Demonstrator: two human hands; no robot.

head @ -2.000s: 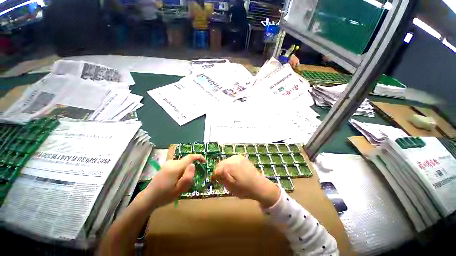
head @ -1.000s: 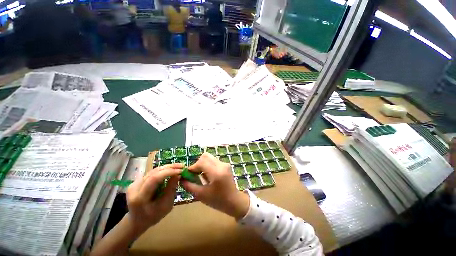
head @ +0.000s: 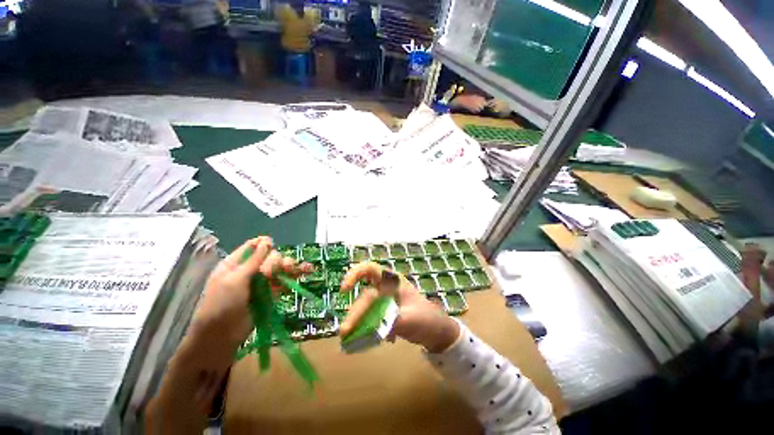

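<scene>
My left hand (head: 233, 285) holds limp bright green tape strips (head: 273, 327) that hang from its fingers over the near left part of the panel. My right hand (head: 395, 306) holds a small board piece (head: 370, 326) with a green face and a pale metallic edge, tilted above the cardboard. The circuit board panel (head: 424, 259) lies flat on the brown cardboard (head: 407, 391) behind both hands. Its left part looks darker green and is partly hidden by my hands and the tape.
A newspaper stack (head: 76, 297) stands at the left with green boards (head: 19, 242) on it. Another stack (head: 670, 272) stands at the right. Loose sheets (head: 399, 200) lie beyond the panel. A metal post (head: 552, 136) rises at the right, near a dark device (head: 526, 316). Another person's hand (head: 751, 272) shows at the far right.
My hands were together over the panel and are now apart. The green strips now hang from my left hand, and the small board piece shows in my right hand. The view has shifted rightward since the first frame.
</scene>
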